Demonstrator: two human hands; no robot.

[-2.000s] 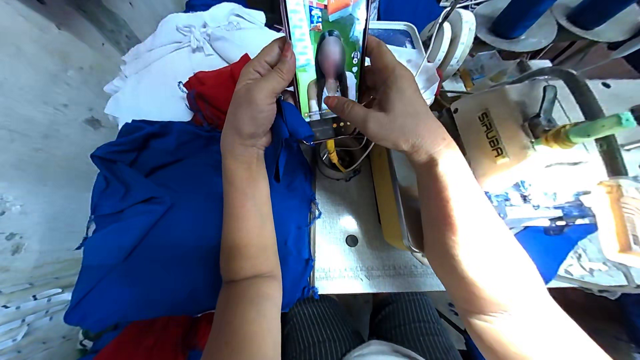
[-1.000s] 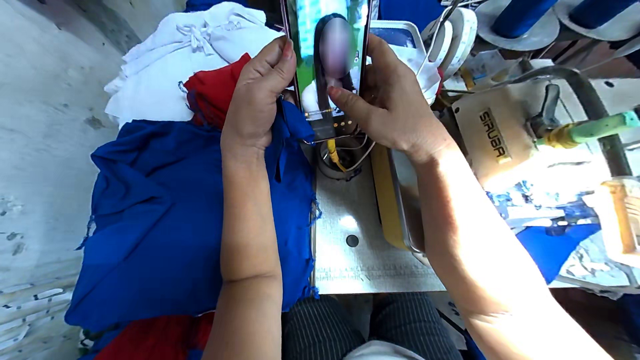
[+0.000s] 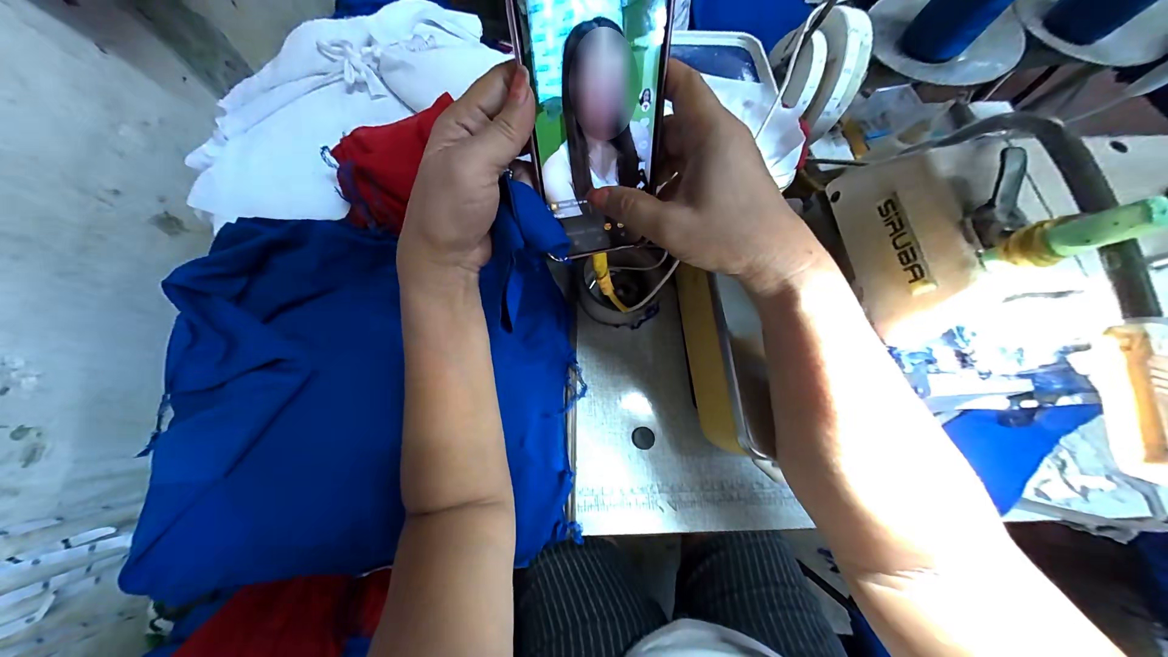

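A smartphone (image 3: 584, 109) with a lit screen is held upright between both hands at the top middle; the screen shows a person with long dark hair. My left hand (image 3: 465, 173) grips its left edge, thumb along the side. My right hand (image 3: 721, 182) holds the right edge, with the thumb over the lower part of the screen. Below the phone, a yellow piece and pale cords lie in a round holder (image 3: 620, 306). Blue fabric (image 3: 301, 392) spreads under and beside my left forearm, and a blue strip (image 3: 529, 224) hangs beside my left hand.
White cloth (image 3: 310, 100) and red cloth (image 3: 388, 160) lie at the upper left. A yellow-sided metal tray (image 3: 712, 365) stands on the metal table (image 3: 630, 493). The Siruba sewing machine (image 3: 899, 237) is at the right, with blue thread cones (image 3: 949, 27) behind. More blue fabric (image 3: 1022, 447) lies below the machine.
The picture of the person on the phone screen has grown larger since the first frame. Both hands keep their hold, in nearly the same place.
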